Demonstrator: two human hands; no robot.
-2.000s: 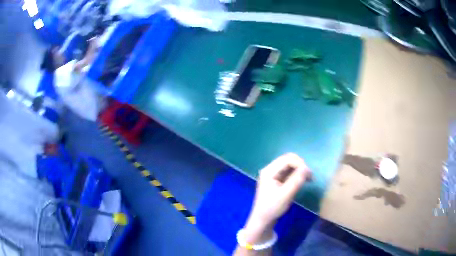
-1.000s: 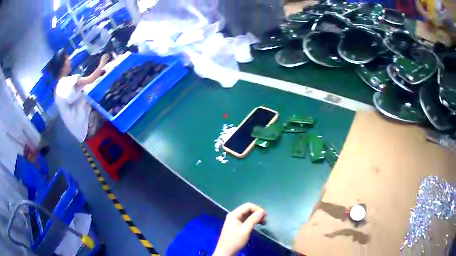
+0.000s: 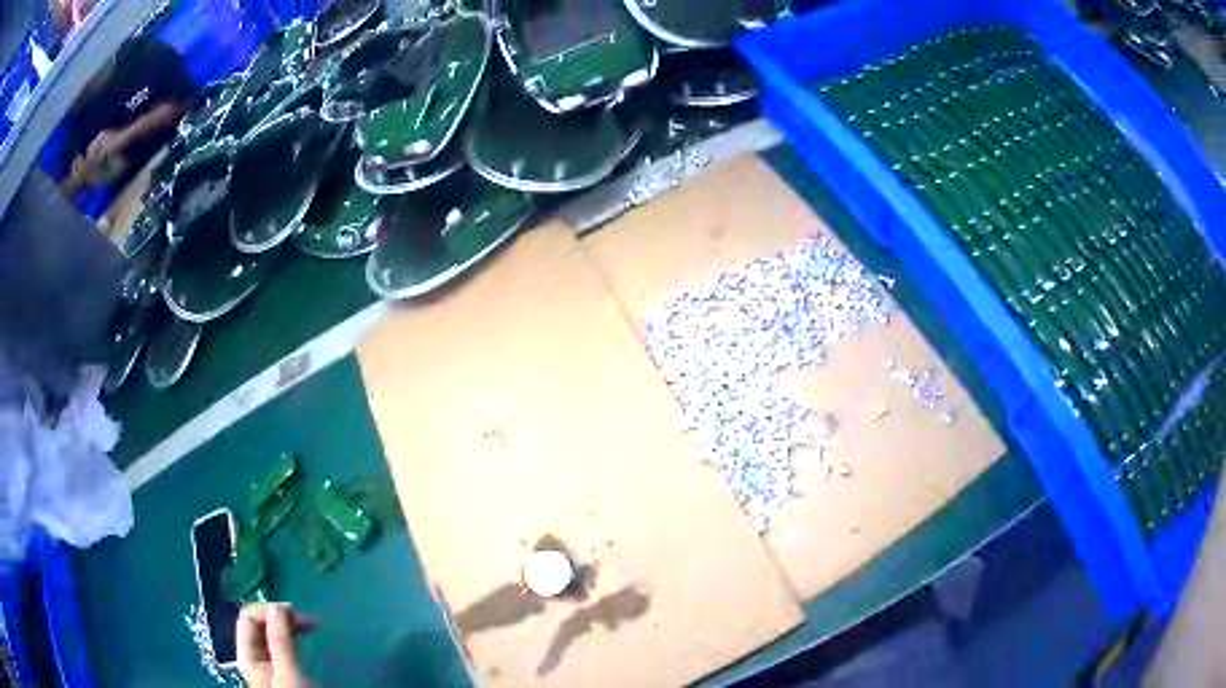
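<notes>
My left hand (image 3: pixel 272 648) is at the lower left, cut off by the bottom edge, over the phone's lower end. Its fingers are bent together; a small dark reddish spot shows by the fingertips, and I cannot tell if anything is held. Green plastic housings (image 3: pixel 344 513) lie loose beside the phone (image 3: pixel 213 571). A small white round pot (image 3: pixel 547 573) stands on the cardboard (image 3: pixel 484 430) among brown stains. A wide pile of small silver-white pins (image 3: pixel 733 356) lies on the right-hand cardboard (image 3: pixel 874 497). A blurred skin-toned shape at the lower right edge may be my right arm; no right hand shows.
A blue crate (image 3: pixel 928 289) with rows of green parts (image 3: pixel 1062 229) stands at the right. Oval dark panels with shiny rims (image 3: pixel 444 242) are stacked at the back. Crumpled clear plastic (image 3: pixel 67 464) lies at the left. A person's arms (image 3: pixel 114 145) show at the upper left.
The view has swung right: the phone and housings moved to the lower left, and the pin pile and blue parts crate came into view. My left hand now appears close beside the phone.
</notes>
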